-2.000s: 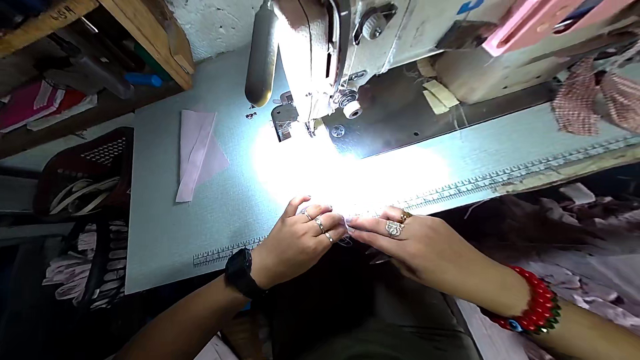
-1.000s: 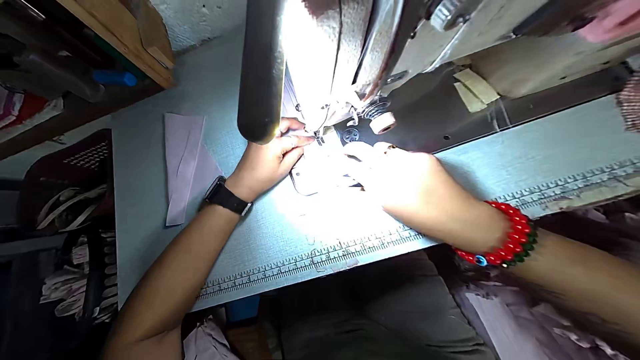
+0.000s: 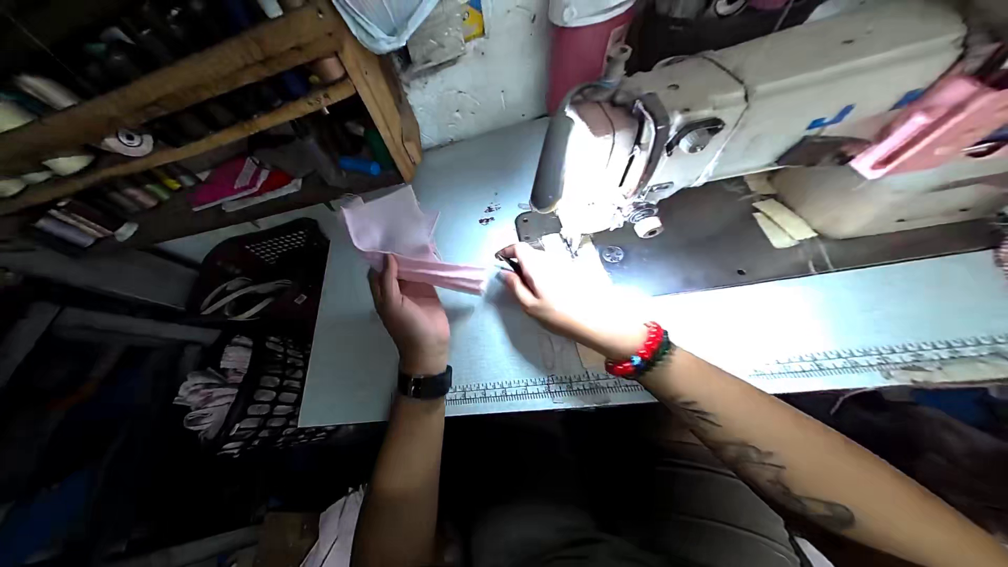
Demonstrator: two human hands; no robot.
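Note:
My left hand [image 3: 411,311] holds up a pink fabric piece [image 3: 390,224] over the left part of the sewing table [image 3: 354,370]; a folded pink strip of it points right. Close to that strip's end, my right hand [image 3: 543,283] grips a small dark tool [image 3: 509,262], perhaps thread snips, between thumb and fingers. Just behind my right hand is the needle area of a sewing machine [image 3: 685,126], lit by a glaring lamp. Pale fabric beneath my right hand is washed out by the light.
A measuring tape [image 3: 551,386] runs along the table's front edge. Wooden shelves [image 3: 228,63] with thread spools stand at the back left. Dark plastic baskets [image 3: 268,386] with cloth sit left of the table. Paper scraps [image 3: 783,224] lie by the machine's base.
My hands have moved away from the needle, the left hand leftward. It now holds up pink fabric; a similar piece lay flat on the table's left side earlier. The view has pulled back.

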